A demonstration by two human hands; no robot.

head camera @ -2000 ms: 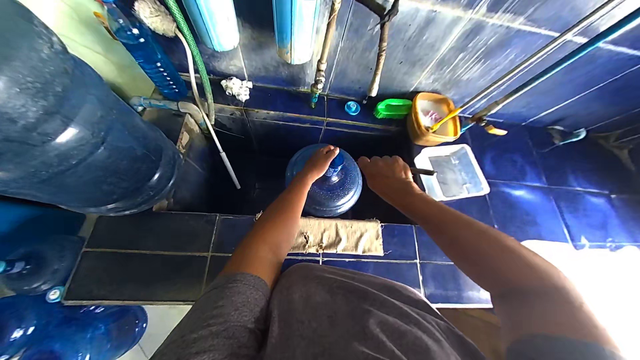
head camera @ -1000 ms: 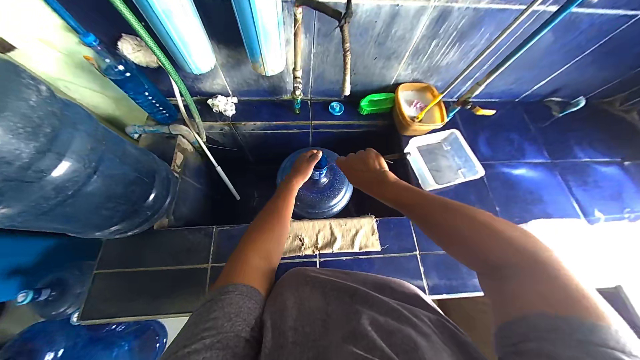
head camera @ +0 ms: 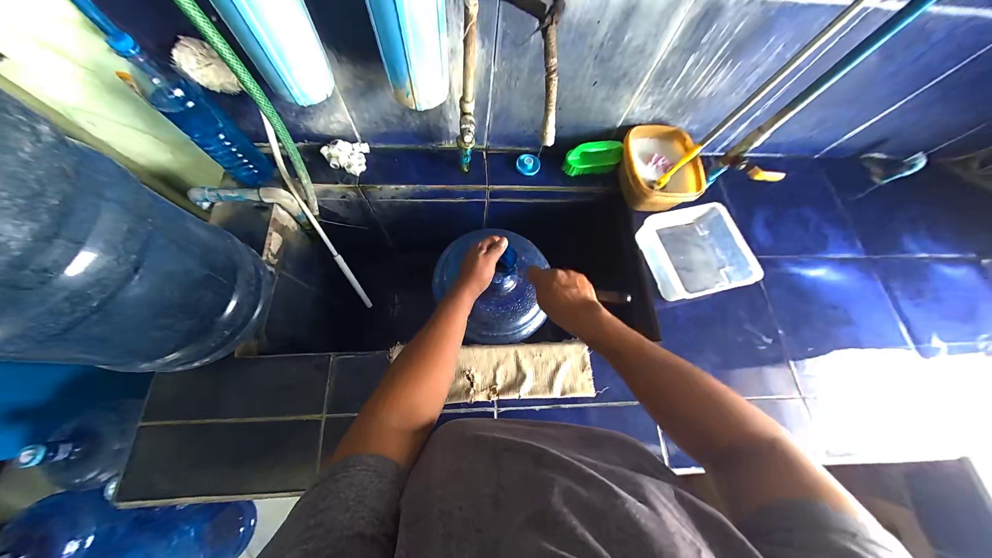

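A round blue plastic water jug stands in the dark tiled basin, its neck upward, seen from above. My left hand grips the jug's neck at a blue cap, with the thumb on top. Just right of the neck, my right hand is closed around a tool with a dark handle, whose end sticks out to the right. The tool's other end is hidden by the hand. A beige cloth lies over the basin's front edge, close to the jug.
Large blue jugs fill the left side. A white plastic tray, an orange tub, a green brush and a loose blue cap sit on the tiled ledge. A thin white pipe slants into the basin; a tap hangs behind.
My right hand has stayed beside the jug's neck, closer to it than two seconds ago. My left hand still holds the neck.
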